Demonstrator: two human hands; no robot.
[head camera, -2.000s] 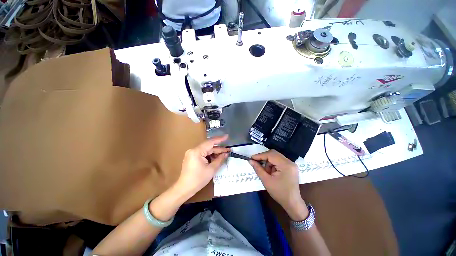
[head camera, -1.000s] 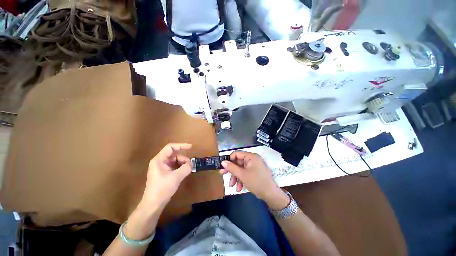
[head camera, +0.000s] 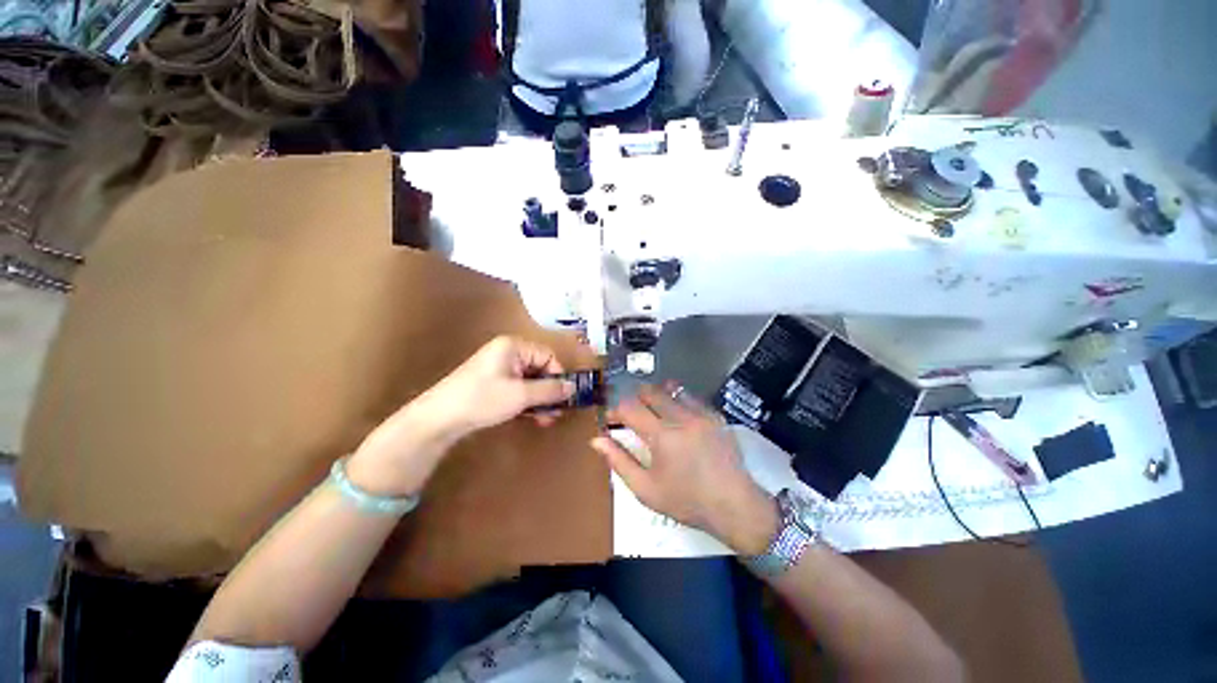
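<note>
A small black printed label (head camera: 583, 388) lies at the right edge of the large brown garment panel (head camera: 267, 334), just in front of the presser foot area. My left hand (head camera: 501, 384) pinches the label's left end between thumb and fingers. My right hand (head camera: 681, 454) is spread low at the panel's edge, fingertips beside the label's right end; whether they touch it is unclear. The needle and presser foot (head camera: 639, 358) are partly blurred above my right fingertips.
The white sewing machine (head camera: 854, 254) spans the back. Black label bundles (head camera: 828, 400) lie right of the needle. A pink tool (head camera: 988, 447) with a black cord and a black swatch (head camera: 1074, 451) lie farther right. A brown panel (head camera: 934, 607) is at the front right.
The label has moved from between both hands in front of me up to the panel's edge near the needle. My left hand moved up and right; my right hand moved up and spread its fingers.
</note>
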